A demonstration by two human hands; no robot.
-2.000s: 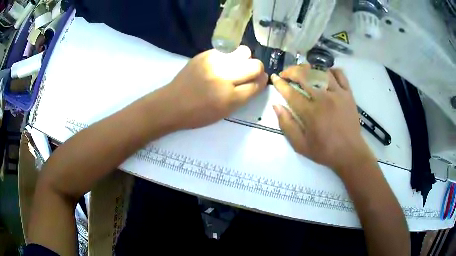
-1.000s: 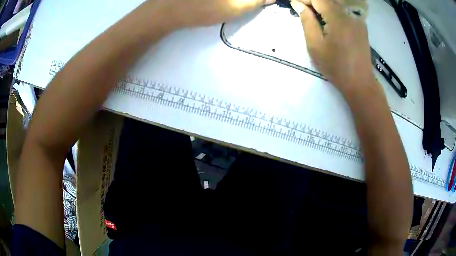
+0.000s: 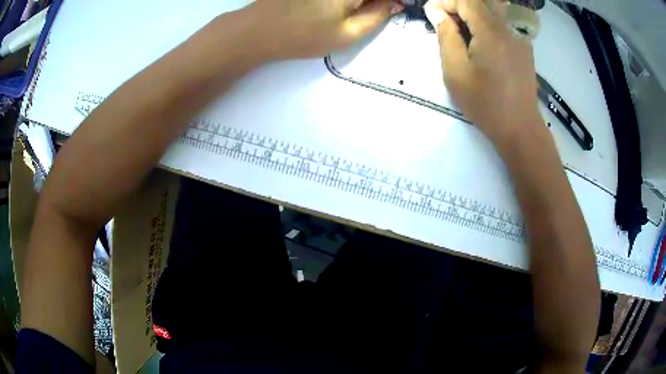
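My left hand (image 3: 328,25) is at the top edge of the picture, partly cut off, its fingertips at a small piece of dark fabric (image 3: 415,9). My right hand (image 3: 482,62) is just right of it, its thumb and fingertips pinching at the same dark piece. Only a small part of the fabric shows between the hands; the rest is cut off by the top edge. The needle and presser foot cannot be made out. The bed slide outline (image 3: 394,91) shows in the white table below the hands.
A dark slotted strip (image 3: 566,115) lies right of my right wrist. Long dark fabric strips (image 3: 621,131) lie far right, near a red and blue item (image 3: 658,257). The table ruler (image 3: 350,177) runs along the front edge. A cardboard box (image 3: 139,270) and blue-purple basket (image 3: 36,55) are left.
The view has tipped down, so the machine head and lamp have left the top of the picture. Both hands stay together at the dark piece; since one second ago they have barely shifted.
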